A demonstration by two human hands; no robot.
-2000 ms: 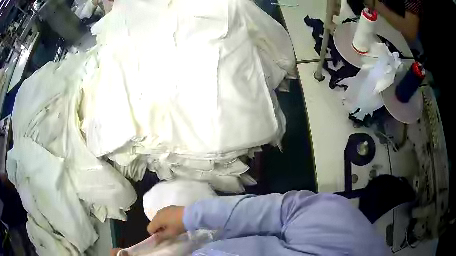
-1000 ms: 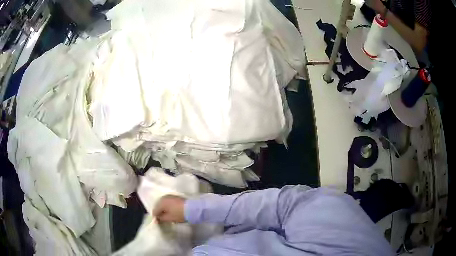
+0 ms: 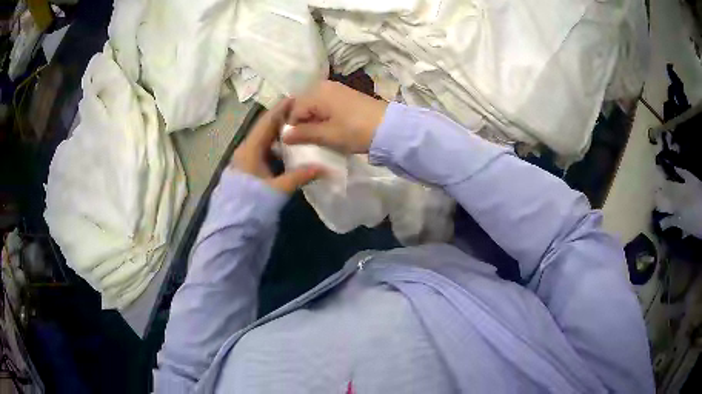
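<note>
A bunched white garment piece [image 3: 346, 192] hangs below my two hands, in front of my chest. My right hand [image 3: 335, 119] is at its top edge, fingers curled on the cloth. My left hand [image 3: 273, 154] is beside it on the left, thumb and fingers spread apart around the cloth's upper edge; it is blurred, and whether it grips cannot be told. The large white garment pile [image 3: 523, 61] lies beyond my right forearm, its layered edges facing me.
Draped white garments [image 3: 185, 61] hang at the upper left. A flatter white stack [image 3: 115, 185] lies on the corner of the grey surface [image 3: 204, 150]. At the right edge are the white sewing table [image 3: 627, 185], a navy tape roll [image 3: 640, 258] and dark scraps [image 3: 676, 100].
The view has swung down and left, so my torso and the flatter stack now show. My left hand has come into view and met my right hand at the garment piece.
</note>
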